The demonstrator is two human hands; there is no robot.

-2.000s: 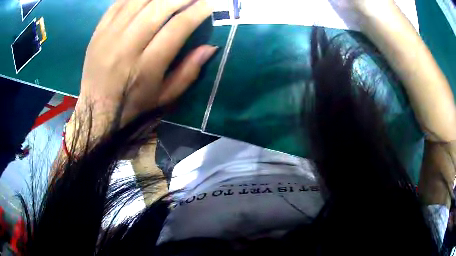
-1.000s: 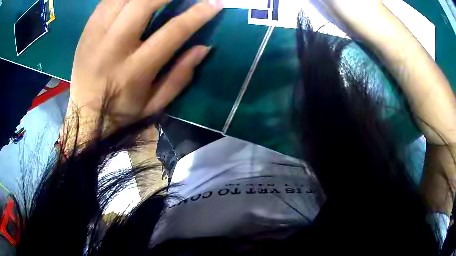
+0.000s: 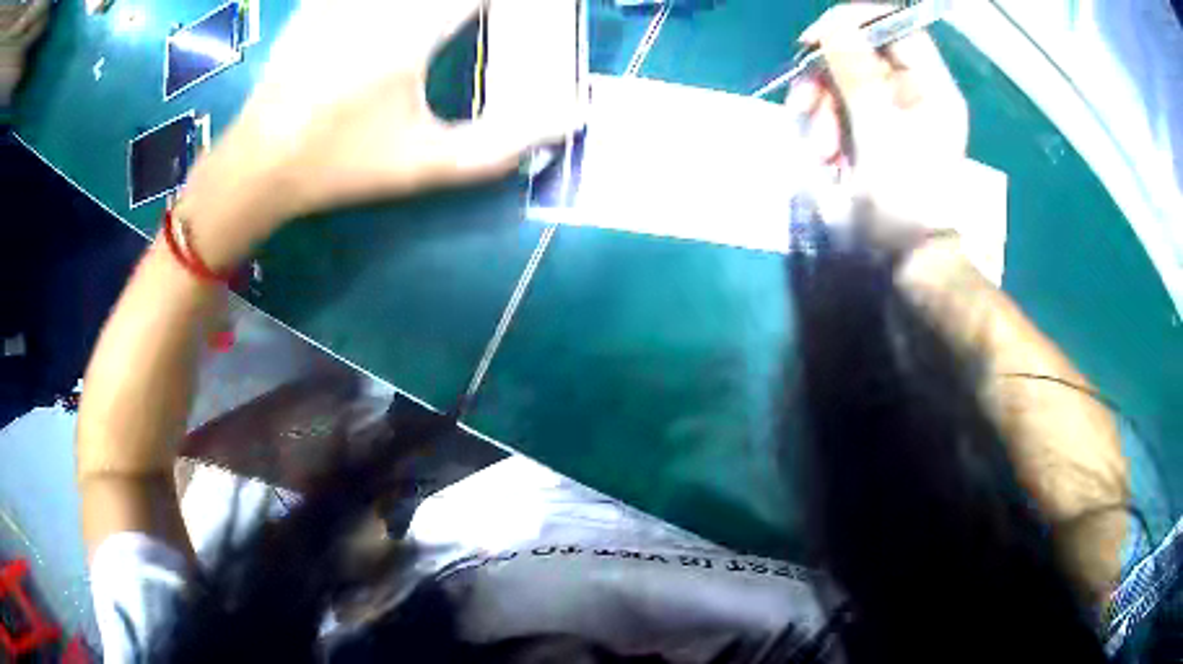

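My left hand [image 3: 350, 123] holds a white rectangular module [image 3: 532, 59] by its edges, with the thumb at its lower end; its top is cut off by the frame. A white backing sheet [image 3: 688, 162] lies on the mat, with a dark adhesive piece [image 3: 551, 182] at its left end, just below the thumb. My right hand [image 3: 889, 110] is overexposed and lies over the sheet's right part. It holds silvery tweezers [image 3: 908, 23] pointing left, their tip above the sheet's upper edge.
Two dark-faced display modules [image 3: 201, 55] lie on the green mat [image 3: 623, 350] at the left. What looks like another person's hand [image 3: 16, 46] shows at the top left corner. A pale seam line crosses the mat. Hair hides part of the right side.
The view has shifted, showing more of the bench. The white module in my left hand and the tweezers in my right hand now show. More of the white sheet is in view.
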